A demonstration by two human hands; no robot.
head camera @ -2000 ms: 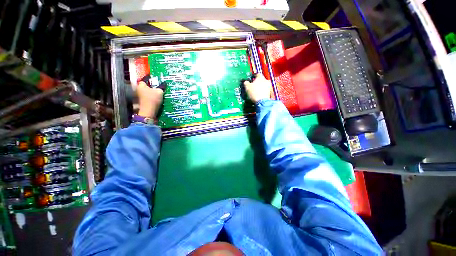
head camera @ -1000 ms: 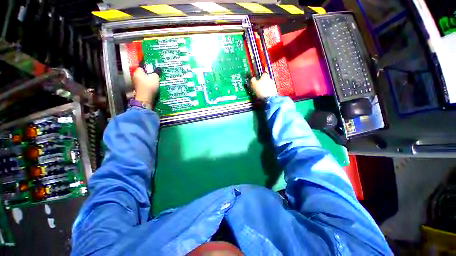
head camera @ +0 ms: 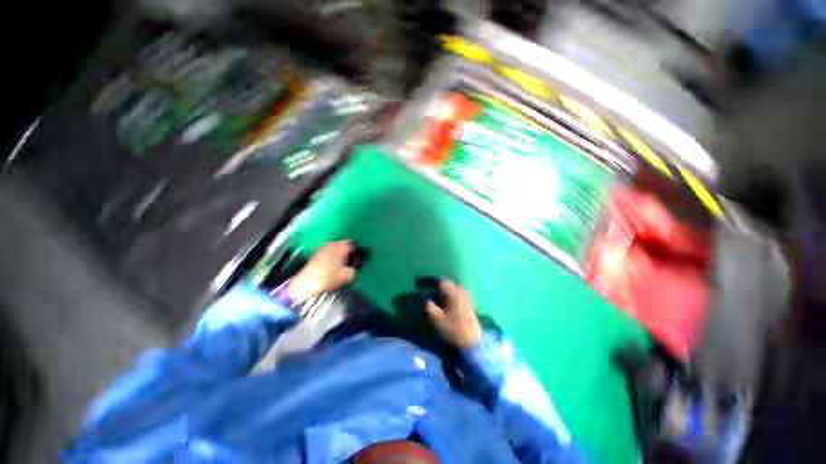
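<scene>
The green circuit board (head camera: 525, 172) lies in the silver carrier frame (head camera: 494, 215) at the upper right of the bench, blurred, with a bright glare on it. My left hand (head camera: 324, 269) is over the near edge of the green bench mat (head camera: 534, 313), with black patches on the fingers. My right hand (head camera: 453, 311) is to its right, fingers slightly curled, also with black on the fingertips. Both hands are apart from the board and frame, and I see nothing held in either one.
A red surface (head camera: 657, 263) lies right of the frame. Yellow-black tape (head camera: 598, 118) runs behind it. At the left, blurred component boards (head camera: 181, 113) lie by a dark trolley top (head camera: 136, 204) with white scuffs. A dark object (head camera: 634, 353) is at the mat's right edge.
Both hands have let go of the board and frame and come back near my body. The view has swung left and tilted, with strong blur. The board still lies in the frame.
</scene>
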